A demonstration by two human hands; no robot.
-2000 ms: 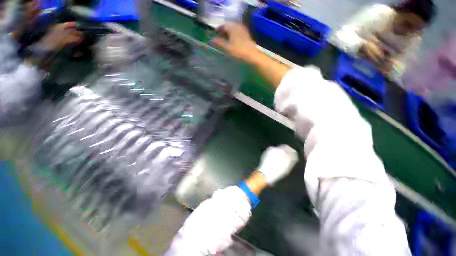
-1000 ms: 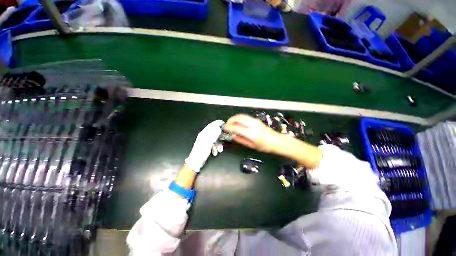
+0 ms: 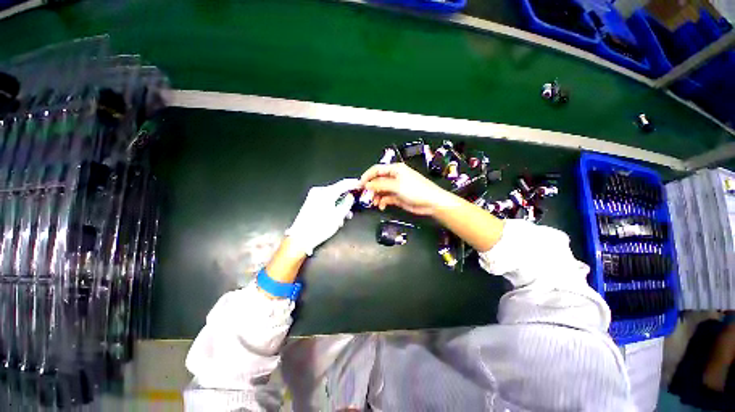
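My left hand (image 3: 321, 216), in a white glove with a blue wrist strap (image 3: 279, 286), and my bare right hand (image 3: 400, 190) meet fingertip to fingertip over the bench top. Both pinch a small dark wired sub-assembly (image 3: 365, 198) with a pale part; the fingers cover much of it. One black sub-assembly (image 3: 392, 233) lies on the bench just below my right hand. A loose pile of wired sub-assemblies (image 3: 454, 165) lies beyond and to the right of my right hand, with more pieces under and beside the forearm.
Clear blister trays (image 3: 76, 217) are stacked at left. A blue basket (image 3: 591, 233) with rows of black parts stands at right, beside pale stacked sheets (image 3: 698, 241). A pale rail (image 3: 306, 111) separates the bench from the green conveyor belt (image 3: 322, 56), which carries two small units.
The right arm came back from reaching over the belt to the left hand. Since one second ago, both hands stay together at the small piece, while the view has tilted down.
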